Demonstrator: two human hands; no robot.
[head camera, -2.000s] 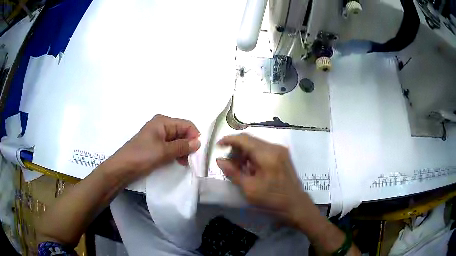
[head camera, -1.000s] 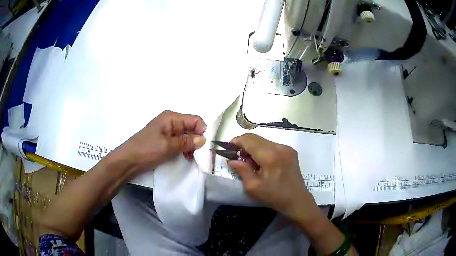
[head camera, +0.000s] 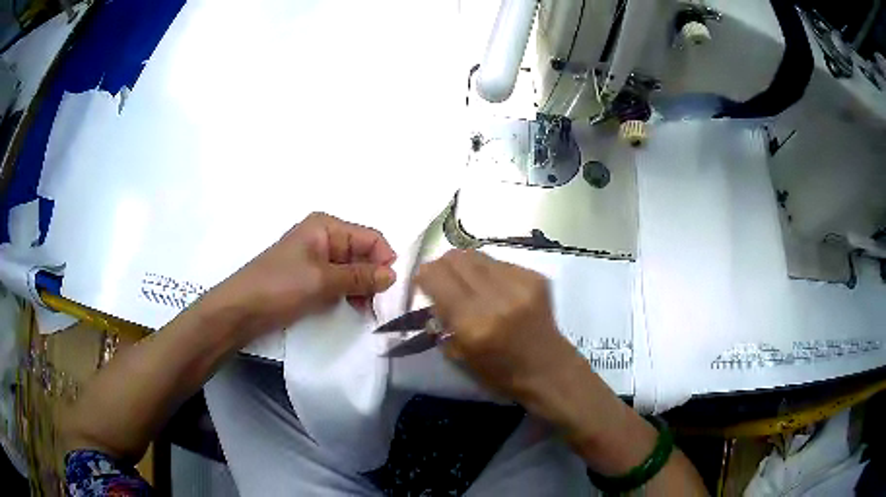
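My left hand (head camera: 325, 262) pinches the edge of a white cloth (head camera: 335, 374) between thumb and fingers at the table's near edge. The cloth hangs over the edge onto my lap. My right hand (head camera: 495, 315) holds dark thread snips (head camera: 410, 332). Their two blades are apart and point left at the cloth's right edge, just below my left fingertips. Whether the blades touch the cloth I cannot tell. The fingers of my right hand are slightly blurred.
The sewing machine head (head camera: 670, 58) stands at upper right, above the needle plate (head camera: 554, 150). A second white cloth (head camera: 704, 243) lies right of the plate and reaches the near edge. Blue cloth (head camera: 107, 58) lies at far left. A printed scale (head camera: 175, 289) marks the near edge.
The snips have moved left and a little down, from beside the cloth to its edge, and their blades are wider apart. My left hand keeps its pinch in nearly the same place.
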